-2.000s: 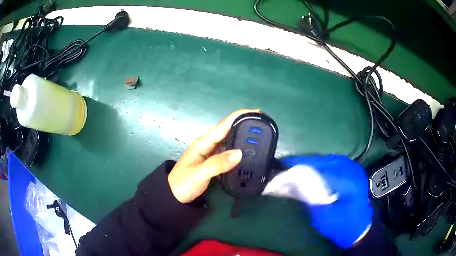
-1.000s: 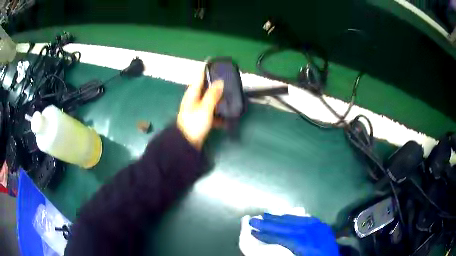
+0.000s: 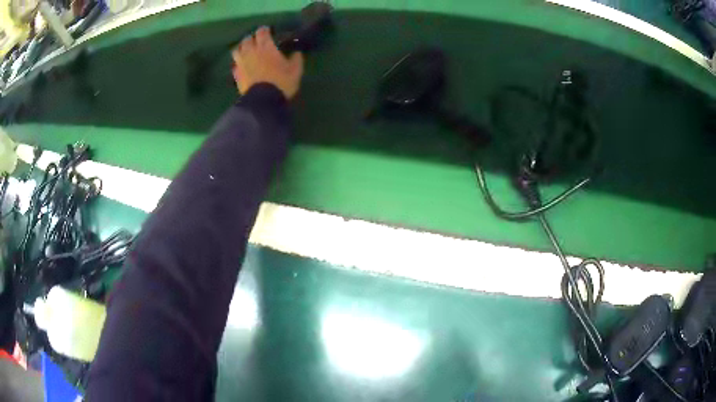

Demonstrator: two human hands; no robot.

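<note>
My left hand (image 3: 267, 63), bare in a dark sleeve, is stretched out over the dark far area. A blurred black object (image 3: 312, 27) lies against its thumb side; whether the fingers hold it is unclear. A black rounded block (image 3: 416, 78), likely a power strip, is to the right of the hand in the dark area, apart from it. A black cord with a plug (image 3: 530, 169) lies further right. My right hand, its glove and the cloth are out of the picture.
Black units (image 3: 640, 334) and cords are heaped at lower right. More black cords (image 3: 59, 228) lie at left, beside a blurred solvent bottle (image 3: 74, 322). A blue bin (image 3: 61, 381) edge shows at lower left. A white strip (image 3: 337, 239) crosses the bench.
The view has tilted to the far side. My left hand has moved further away; the unit is no longer clearly in it. The blue-gloved right hand and cloth have left the picture.
</note>
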